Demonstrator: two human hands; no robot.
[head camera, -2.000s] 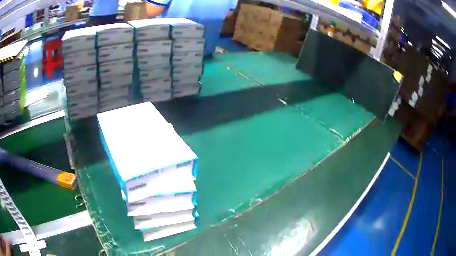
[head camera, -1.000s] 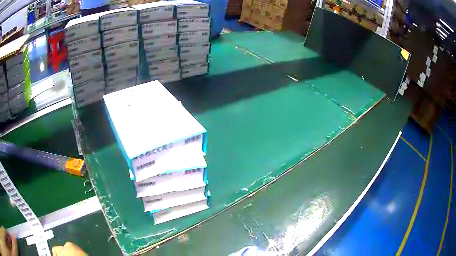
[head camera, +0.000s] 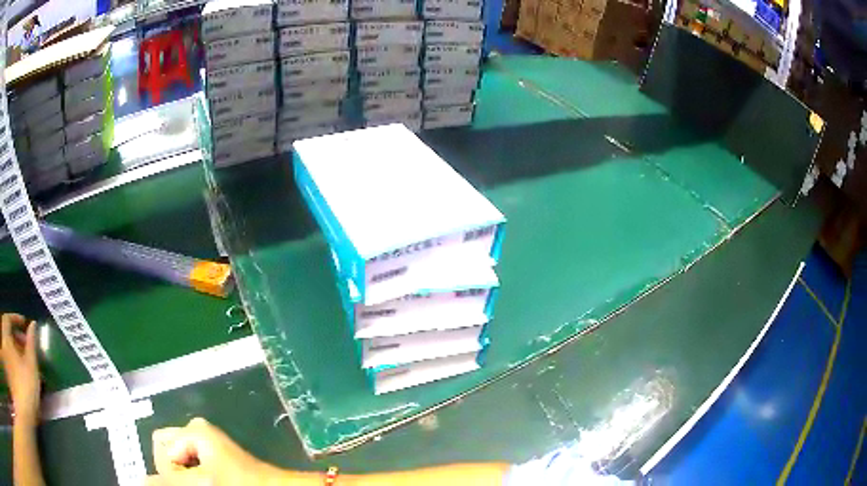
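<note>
The label strip (head camera: 62, 304) hangs from the upper left and runs down over the bench's white edge, with a short white guide strip (head camera: 100, 418) lying crosswise on it. My left hand (head camera: 21, 356) is at the left rim, fingers bent over the green belt, with a small pale spot beside the fingertips; I cannot tell what it holds. My right hand (head camera: 204, 456) is at the bottom, just right of the label strip, with curled fingers; whether it holds anything is hidden. A small uneven stack of white and teal product boxes (head camera: 404, 195) stands on the green board.
Taller box piles (head camera: 333, 71) stand behind on the green board (head camera: 570, 228). A dark blue tube with an orange end (head camera: 211, 277) lies across the conveyor belt at left. More boxes (head camera: 71, 119) and a red stool (head camera: 169, 66) are at upper left. A dark upright panel (head camera: 727, 104) stands at right.
The view has turned left, so the stacks sit further right. Both hands have come further into the picture, and my right forearm now shows along the bottom.
</note>
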